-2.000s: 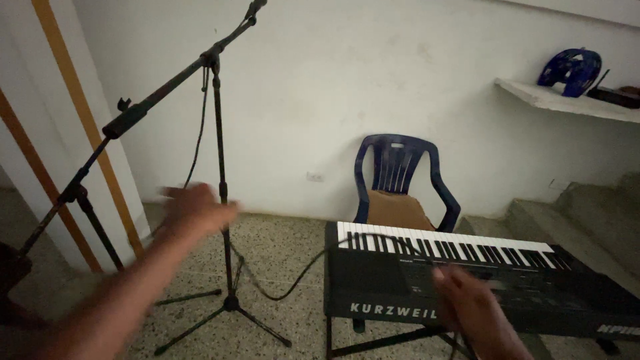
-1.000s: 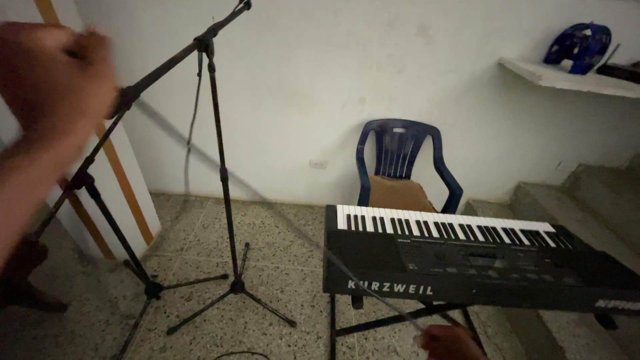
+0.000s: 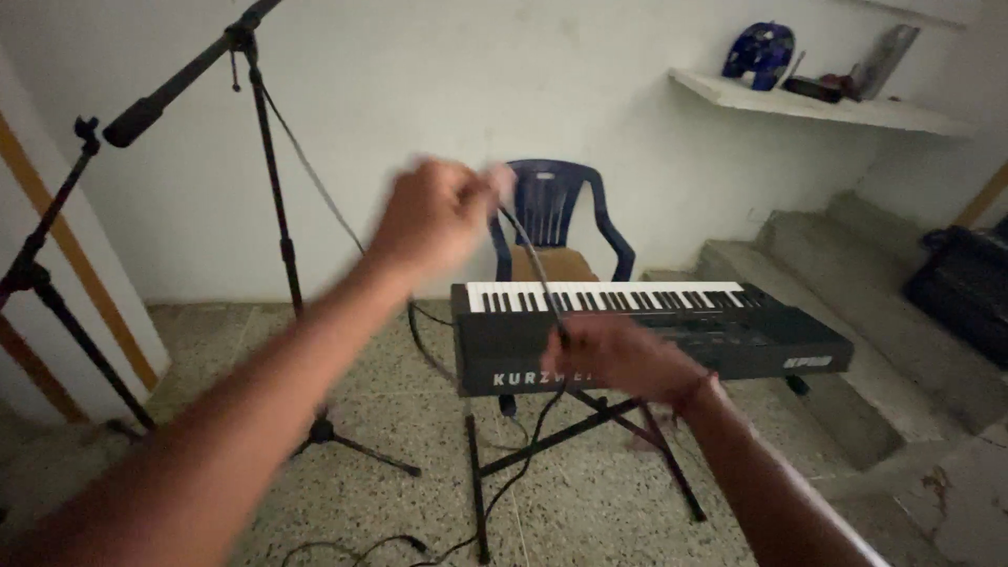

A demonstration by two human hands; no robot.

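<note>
A black cable point(image 3: 529, 250) runs between my two hands in front of the chair and keyboard. My left hand point(image 3: 441, 209), blurred, is closed on its upper part near the middle of the view. Lower and to the right, my right hand point(image 3: 610, 350) grips the same cable in front of the Kurzweil electronic keyboard point(image 3: 787, 339). Below that hand the cable hangs past the keyboard's black stand point(image 3: 543, 447) and down to the floor. A black microphone stand with a boom arm point(image 3: 272, 165) is left of my left hand, and another cable hangs beside it.
A dark blue plastic armchair point(image 3: 602, 197) is behind the keyboard. A second stand point(image 3: 55, 201) is at the far left. Cable loops point(image 3: 386, 543) lie on the speckled floor. Concrete steps point(image 3: 843, 315) rise at the right, below a wall shelf point(image 3: 827, 110) holding a blue object. A black case point(image 3: 969, 291) sits far right.
My left hand has come from the upper left to the middle, shut on the cable. My right hand has risen from the bottom edge to the front of the keyboard.
</note>
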